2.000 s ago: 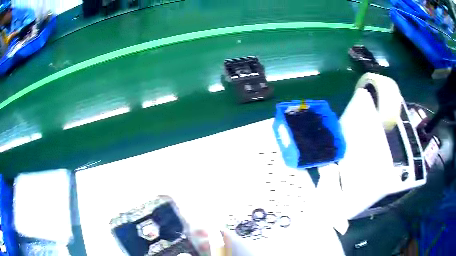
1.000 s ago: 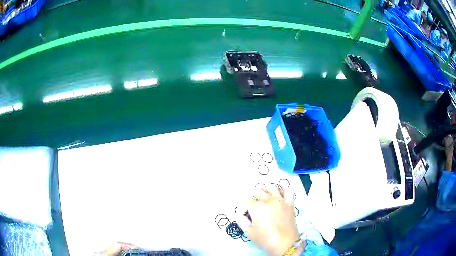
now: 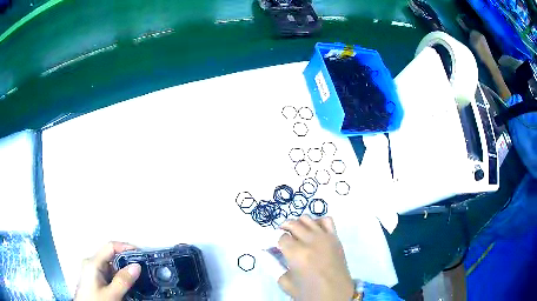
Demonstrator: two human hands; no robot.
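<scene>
My left hand (image 3: 110, 274) holds a black housing (image 3: 162, 274) with a round centre at the lower left of the white mat, thumb on its top face. My right hand (image 3: 312, 256) is over the mat just below the pile of black sealing rings (image 3: 268, 211); its fingers are bent and its fingertips are partly hidden, so I cannot tell whether it holds anything. One ring (image 3: 247, 262) lies alone between the hands. Several loose rings (image 3: 315, 154) lie spread above the pile.
A blue bin (image 3: 324, 97) of black rings stands at the mat's (image 3: 165, 159) upper right. Right of it is a white device (image 3: 430, 147) with a tape roll (image 3: 465, 70). Another housing (image 3: 294, 19) lies on the green belt (image 3: 194, 44). A wrapped stack (image 3: 17, 182) is at left. Another person's arm (image 3: 491, 64) shows at right.
The view has shifted, so the bin and belt sit higher in the picture. The held housing and left hand now show more fully. The right hand is lower relative to the rings, uncovering more of them.
</scene>
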